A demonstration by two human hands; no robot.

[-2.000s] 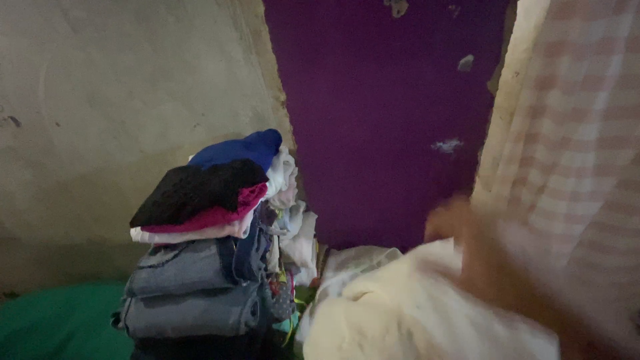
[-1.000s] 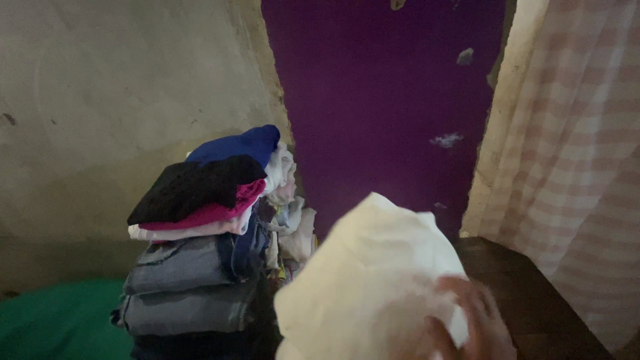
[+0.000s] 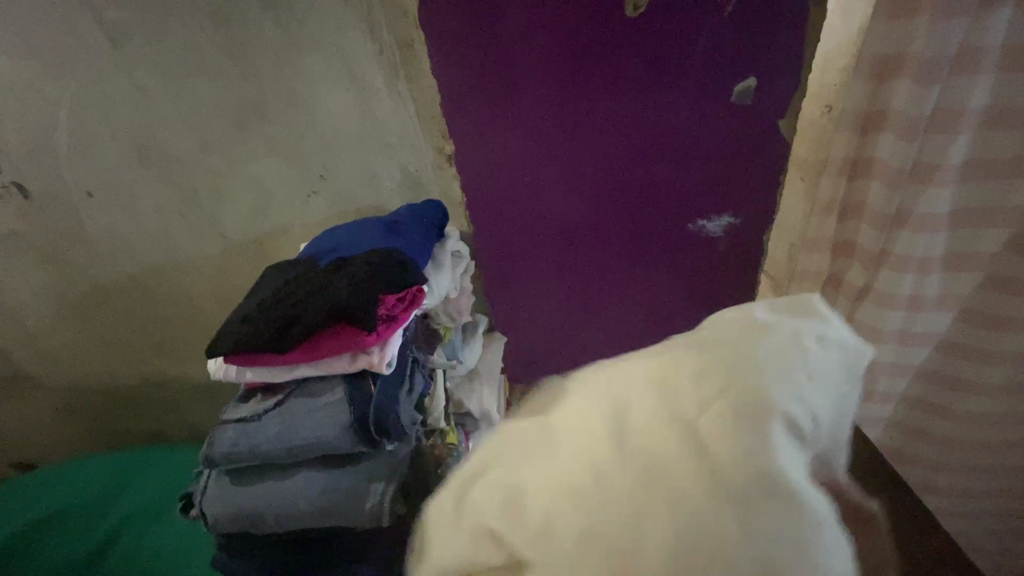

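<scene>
A cream-coloured cloth (image 3: 640,448), bunched and raised, fills the lower right of the head view. Part of my right hand (image 3: 864,520) shows at the cloth's right edge, gripping it from behind; most of the fingers are hidden and blurred. My left hand is not visible. Left of the cloth stands a stack of folded clothes, with grey jeans (image 3: 296,496) low down. Above them lie a pale pink garment (image 3: 320,368), a magenta one (image 3: 344,344), a black one (image 3: 312,304) and a blue one (image 3: 384,232).
More light-coloured clothes (image 3: 476,384) are piled behind the stack. A green cloth surface (image 3: 96,512) lies at lower left. Behind stands a purple panel (image 3: 624,184) beside a bare plastered wall (image 3: 200,120). A checked curtain (image 3: 944,240) hangs at right, above a dark wooden surface (image 3: 904,496).
The cream cloth has been lifted from low beside the stack, and its upper part has swung to the right. My right hand is now mostly behind it. The stack of clothes has stayed put.
</scene>
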